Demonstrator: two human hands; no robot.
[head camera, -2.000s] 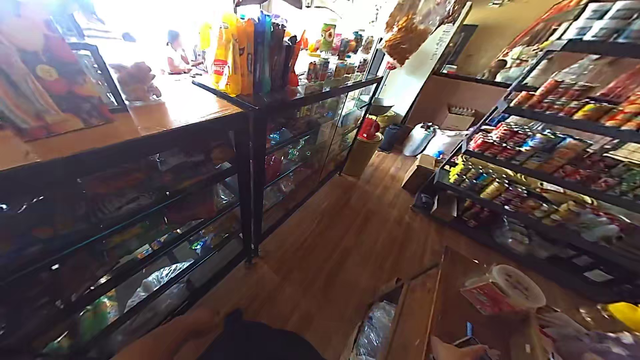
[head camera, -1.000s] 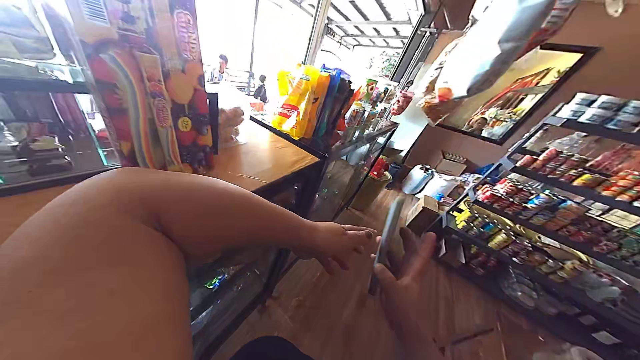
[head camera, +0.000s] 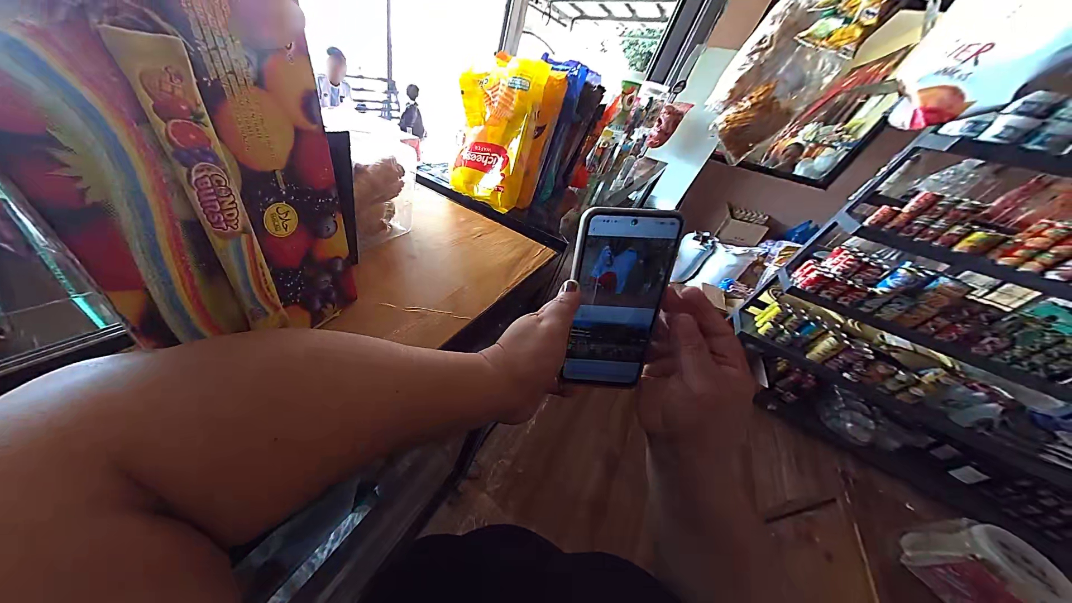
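A smartphone in a light-edged case (head camera: 621, 297) is held upright in front of me, its lit screen facing me. My left hand (head camera: 536, 347) grips its left edge, thumb at the side of the screen. Around the lower right edge, my right hand (head camera: 697, 360) has its fingers curled near the phone; whether it bears any of the weight is hard to tell. Left of the phone is the wooden counter top (head camera: 435, 276), and beyond it stand yellow wafer packs (head camera: 498, 134).
Candy packaging (head camera: 201, 167) stands close at the left. Black shelves of canned goods (head camera: 930, 285) line the right side. Plastic bags of snacks (head camera: 758, 84) hang overhead. A plastic tub (head camera: 984, 561) is at the lower right. People are visible outside the window.
The phone, edge-on between my hands one second ago, now faces me in my left hand's grip. My left arm, low two seconds ago, now reaches across from the left. The view has turned and lifted.
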